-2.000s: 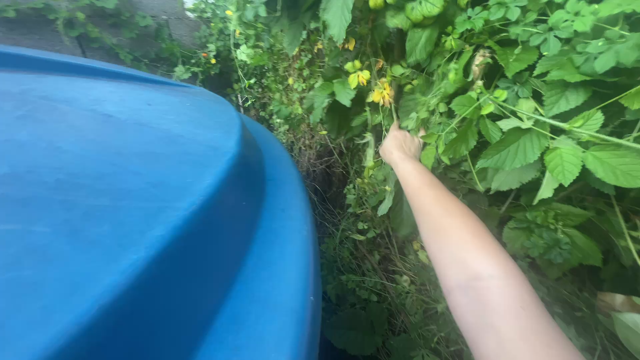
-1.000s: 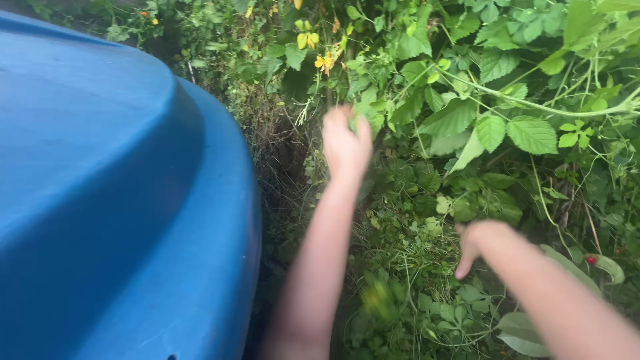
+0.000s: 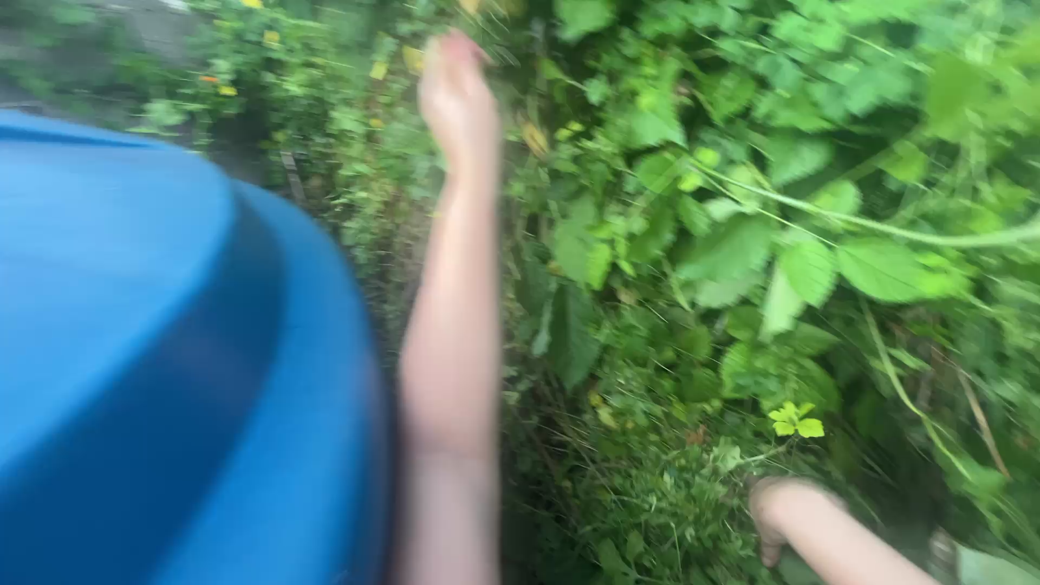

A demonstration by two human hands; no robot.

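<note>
My left hand (image 3: 459, 101) reaches up at the top centre, against green foliage with yellow leaves (image 3: 413, 59). It is blurred, and its fingers seem bent; whether they hold anything cannot be told. Low on the right, my right hand (image 3: 776, 516) points down among low green plants (image 3: 666, 504), with its fingertips partly hidden. A sprig of bright yellow-green leaves (image 3: 796, 421) is just above the right hand. Between the left forearm and the right side hang broad, toothed leaves (image 3: 731, 252) on a long pale green stem (image 3: 886, 231).
A large blue plastic object with a rounded, stepped edge (image 3: 325, 325) fills the left side, close beside my left forearm. Dense leafy growth covers the right. A grey surface (image 3: 162, 32) shows at the top left behind small orange and yellow flowers.
One second ago my left hand was lower against the foliage; now it reaches farther up. Two seconds ago only one arm was in view. The right hand remains low among the plants.
</note>
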